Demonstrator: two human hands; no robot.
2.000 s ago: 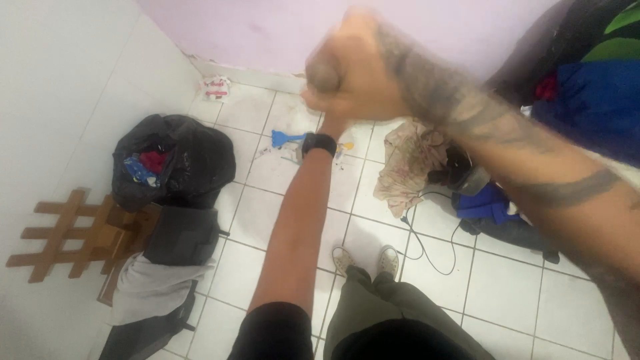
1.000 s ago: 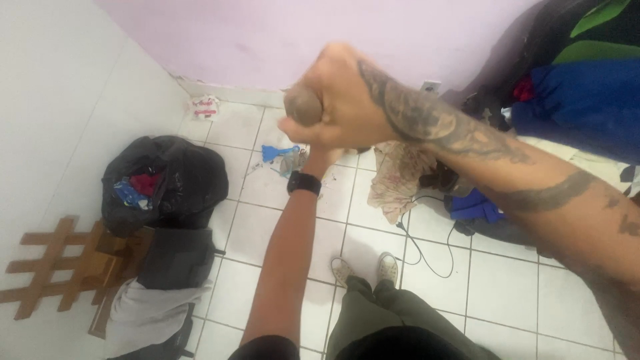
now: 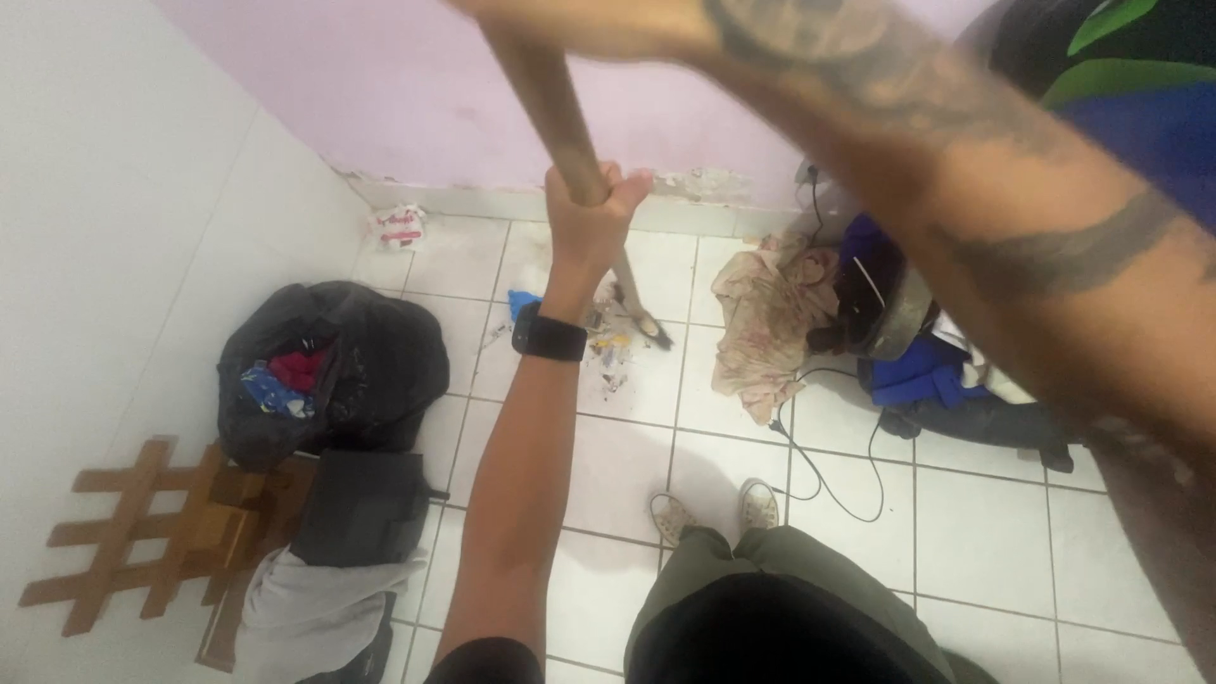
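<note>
My left hand (image 3: 594, 214), below a black wristwatch (image 3: 549, 334), grips a long wooden broom handle (image 3: 551, 104) partway down. At the top edge my right hand (image 3: 570, 24) is at the handle's upper part; most of it is cut off by the frame, and its fingers are out of sight. The handle slants down to a dark-bristled broom head (image 3: 654, 331), which is partly seen on the white tiles. Beside it lies a pile of small debris (image 3: 610, 347) with dark and yellow bits. A blue piece of litter (image 3: 522, 304) shows at the pile's left, partly behind my wrist.
A black garbage bag (image 3: 380, 361) holding cloth stands left, near a wooden lattice (image 3: 133, 532) and a grey cloth (image 3: 304, 608). A crumpled beige cloth (image 3: 774, 323), a black cable (image 3: 879, 484) and blue fabric (image 3: 917, 375) lie right. A white-and-red wrapper (image 3: 399, 228) lies by the wall.
My hands have come apart along the handle, with the right one now at the top edge. The handle's shaft and the broom head have come into sight.
</note>
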